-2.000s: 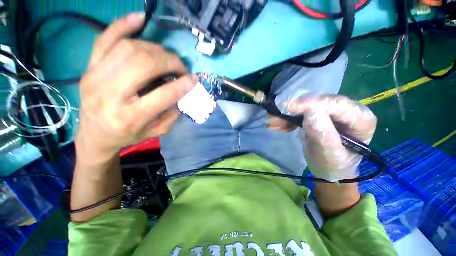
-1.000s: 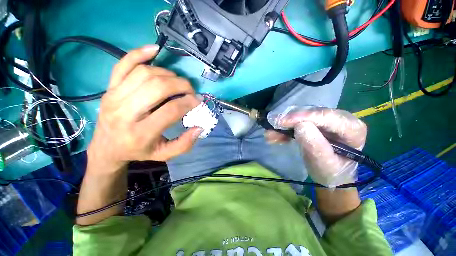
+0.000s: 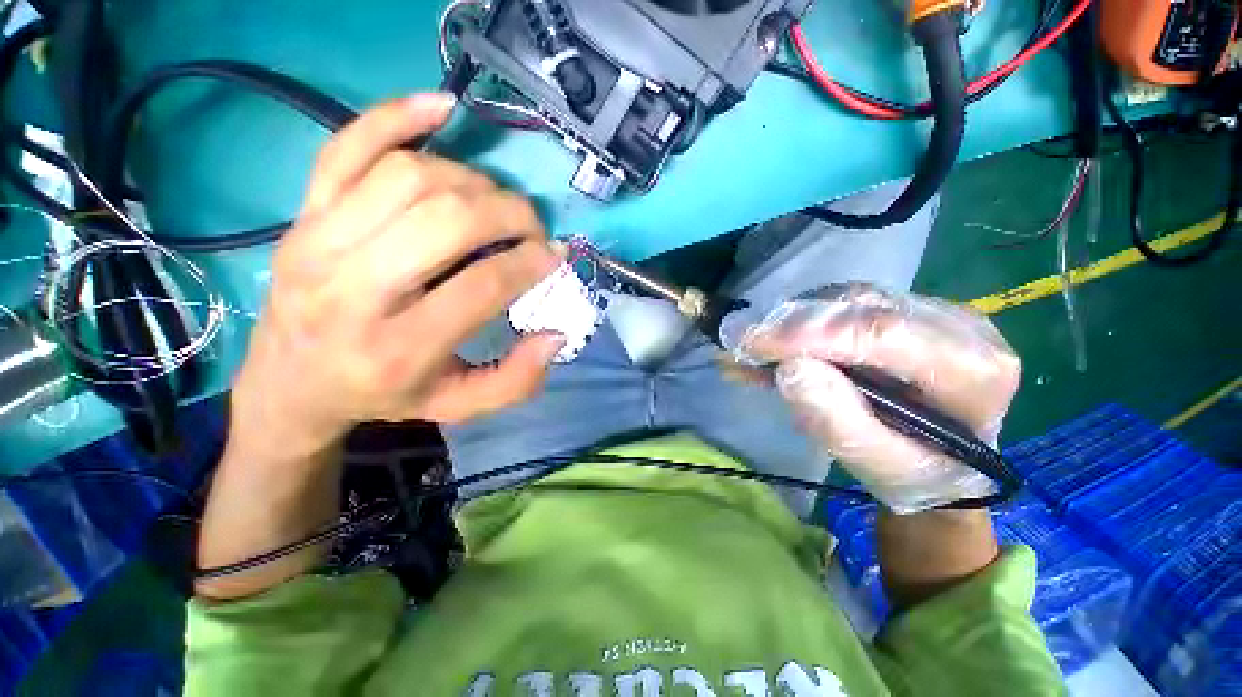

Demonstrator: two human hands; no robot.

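My bare left hand (image 3: pixel 388 279) holds a white round module (image 3: pixel 556 312) with a scalloped edge between thumb and fingers, over my lap. A black cable (image 3: pixel 470 259) runs between its fingers. Thin coloured wires (image 3: pixel 582 251) show at the module's upper rim. My right hand (image 3: pixel 885 388), in a clear plastic glove, holds a black-handled soldering iron (image 3: pixel 711 316). Its metal barrel points left, with the tip at the module's upper right rim. Whether the tip touches a wire is too small to tell.
A black device (image 3: pixel 640 82) stands on the blue-green bench (image 3: pixel 273 150) ahead. Wire coils (image 3: pixel 130 306) lie at left. An orange meter (image 3: pixel 1169 38) is at top right, near a thick black cable (image 3: pixel 940 136). Blue crates (image 3: pixel 1131 504) stand at lower right. The iron's cord (image 3: pixel 640 463) crosses my lap.
Since two seconds ago, my left thumb has come onto the module's lower edge. The view has shifted, showing more of the black device and the orange meter. The iron stays at the module's rim.
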